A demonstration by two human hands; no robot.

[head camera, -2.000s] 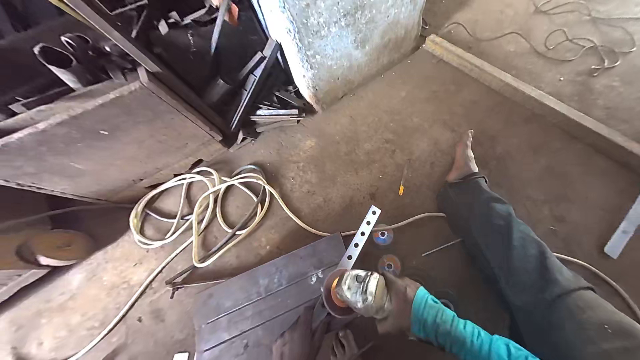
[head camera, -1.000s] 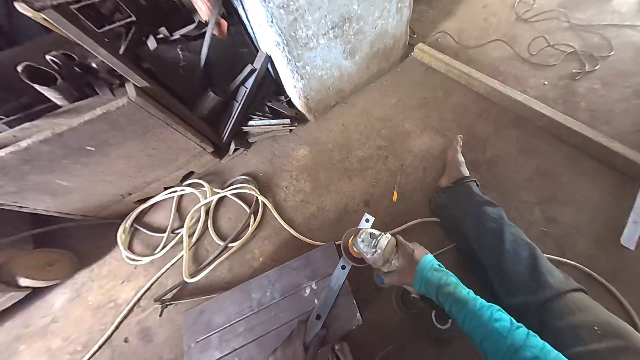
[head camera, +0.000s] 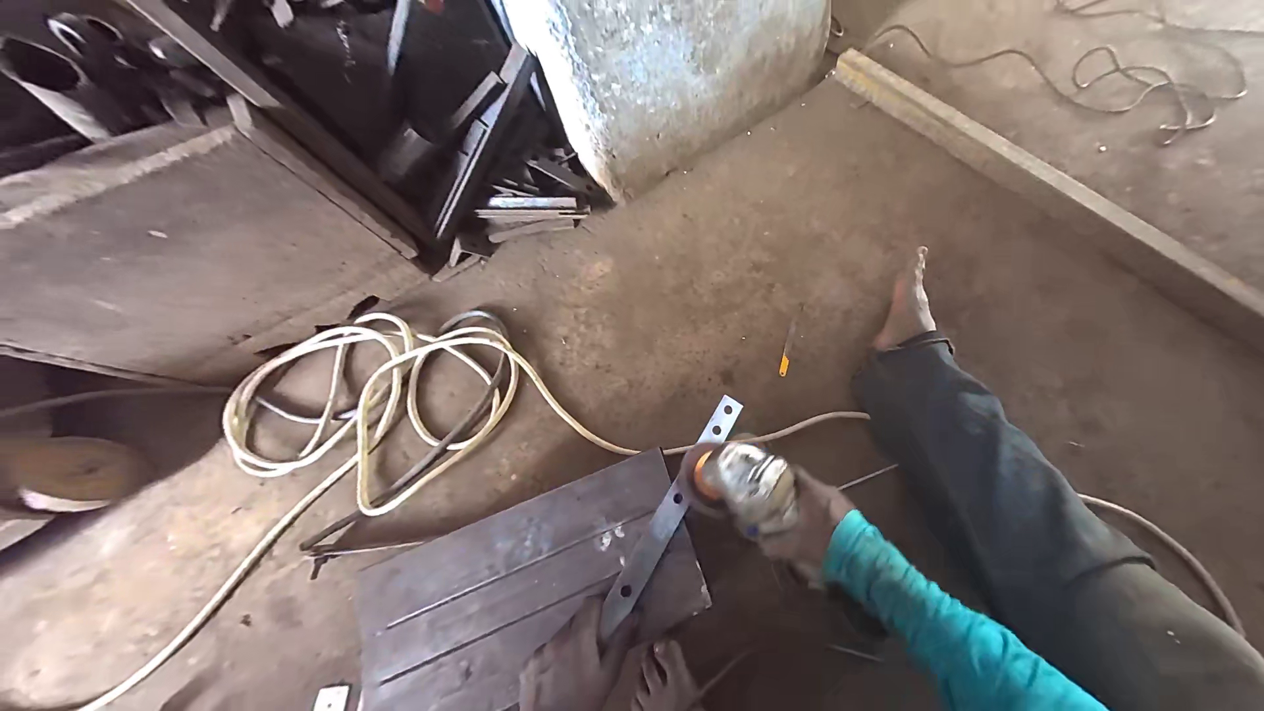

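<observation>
My right hand [head camera: 805, 518], in a teal sleeve, grips an angle grinder [head camera: 755, 484]. The grinder's disc [head camera: 703, 477] is at the edge of a flat metal bar [head camera: 652, 553] with a row of holes. That bar lies slanted across a dark ridged metal plate [head camera: 513, 583] on the floor, its upper end past the plate's edge. My left hand [head camera: 568, 667] holds the bar's lower end against the plate, its fingers partly in shadow. Bare toes [head camera: 667, 676] show beside it.
A coiled pale cable [head camera: 370, 395] lies left of the plate, and a thin orange-ended strip [head camera: 785, 363] lies ahead. My outstretched leg [head camera: 987, 494] is at right. A long metal beam [head camera: 1037, 178], a concrete block [head camera: 681, 79] and metal offcuts [head camera: 533, 205] stand or lie farther off.
Two seconds ago the grinder was lower on the bar; it has moved toward the bar's far end. The bar now lies farther down over the plate.
</observation>
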